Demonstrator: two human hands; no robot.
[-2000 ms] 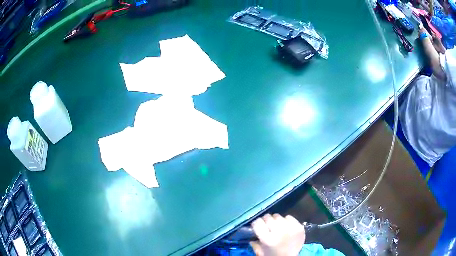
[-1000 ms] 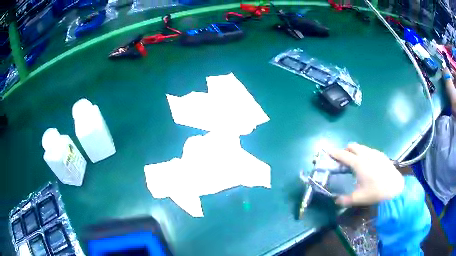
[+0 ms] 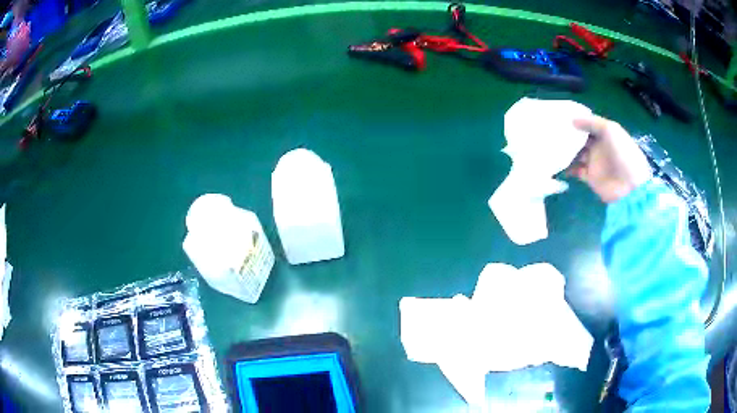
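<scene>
My right hand (image 3: pixel 610 161) holds a crumpled white wipe (image 3: pixel 545 133) above the bench, right of centre. My left hand is not in view. A second white wipe (image 3: pixel 501 327) lies flat below it. A handheld tester (image 3: pixel 295 375) with a black body, blue face and dark screen shows at the bottom edge, cut off there; what supports it is hidden. The labelled white bottle (image 3: pixel 230 250) and the plain white bottle (image 3: pixel 307 210) stand behind it. Screen lens panels (image 3: pixel 166 331) in black frames lie on a clear sheet at the lower left.
The green bench (image 3: pixel 404 185) has a raised rail (image 3: pixel 364 12) at its far side. Testers (image 3: pixel 537 66) and red and black leads (image 3: pixel 424 44) lie near it. The air gun's nozzle (image 3: pixel 608 381) partly shows beside my right sleeve. A panel strip (image 3: pixel 675 181) and hose (image 3: pixel 711 153) are at right.
My right hand has let go of the air gun and taken hold of the upper wipe, lifting it. The view has swung left, and more of the tester shows at the bottom.
</scene>
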